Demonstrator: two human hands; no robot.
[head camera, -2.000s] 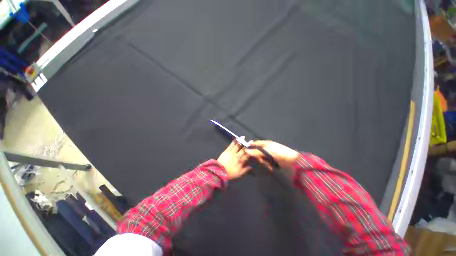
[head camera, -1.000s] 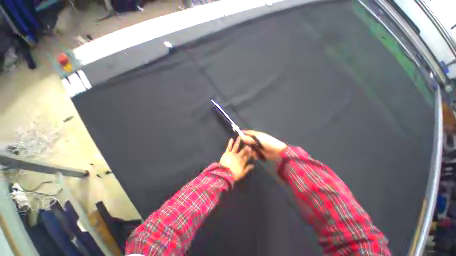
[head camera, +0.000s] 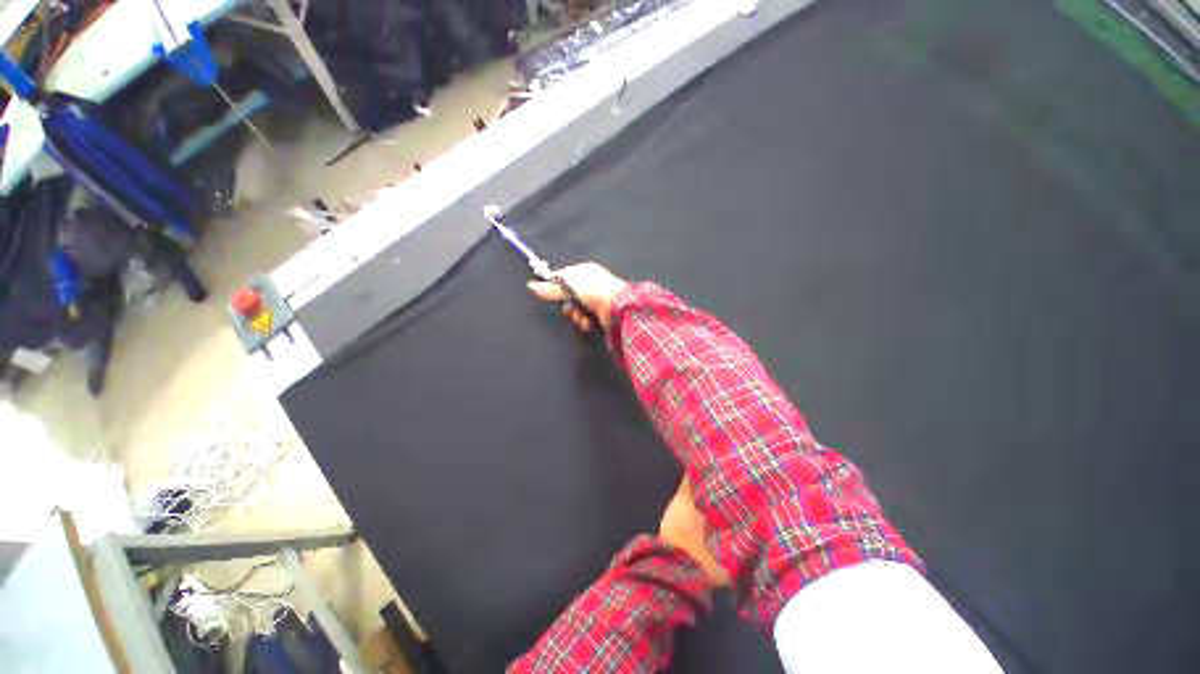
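My right hand (head camera: 579, 295) reaches forward, shut on the dark handles of the shears (head camera: 521, 250). Their silver blades point up and left, with the tips beside a small white piece (head camera: 492, 212) at the cloth's far edge. The blades look closed. The black fabric ply (head camera: 816, 277) covers most of the bed, with a wavy far-left edge. My left hand (head camera: 686, 533) is low in the middle, over the cloth and partly hidden by my right sleeve; its fingers cannot be made out.
The pale bed edge rail (head camera: 395, 204) runs diagonally at upper left, with a red button (head camera: 248, 303) at its corner. A grey metal frame (head camera: 237, 545) stands lower left, near white scraps on the floor. Green areas show on the cloth at upper right.
My right hand has moved forward and left with the shears, towards the far edge. My left hand is now lower and partly covered by my right sleeve. The view has shifted left.
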